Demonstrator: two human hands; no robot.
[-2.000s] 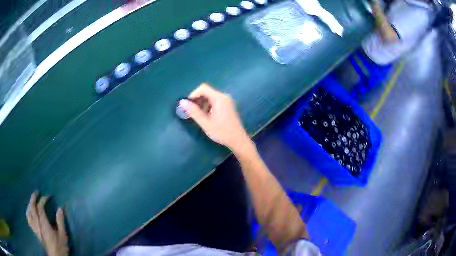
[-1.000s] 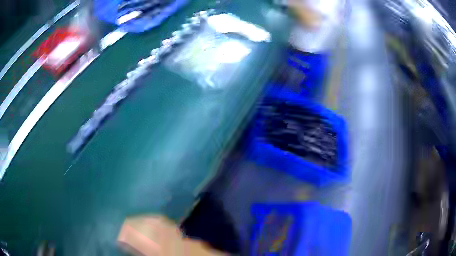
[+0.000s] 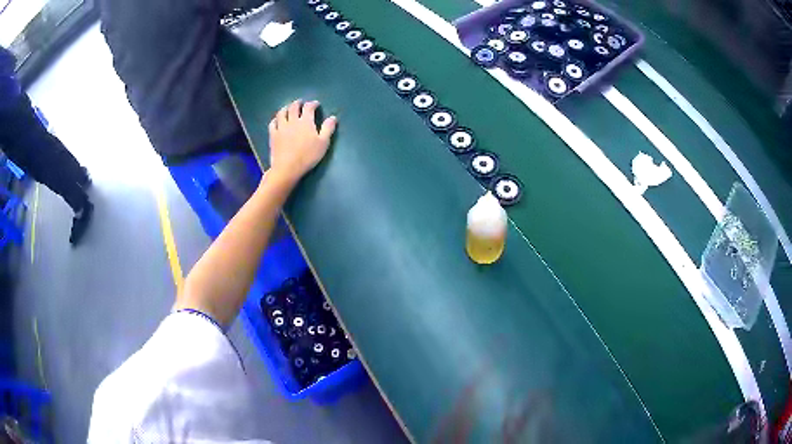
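Observation:
My left hand [image 3: 300,140] rests palm down near the bench's near edge, fingers apart and empty. No clear right hand shows; a faint reddish blur at the bottom cannot be made out. A glue bottle [image 3: 486,232] with amber contents, whitish top and pointed nozzle stands upright on the green bench. Its nozzle is beside the nearest unit [image 3: 506,188] of a long row of round black units with pale centres.
A purple-grey bin [image 3: 636,54] of units is on the far side, with white scraps [image 3: 649,172] and a clear tray [image 3: 738,269] with green bits nearer. A blue floor bin [image 3: 295,386] of units is below the bench edge. People in dark clothes [image 3: 174,78] are at upper left.
The view has swung to the left, bringing in the bottle, purple-grey bin and clear tray. My right hand, earlier holding a unit, is no longer clearly seen. My left hand is now higher in the picture.

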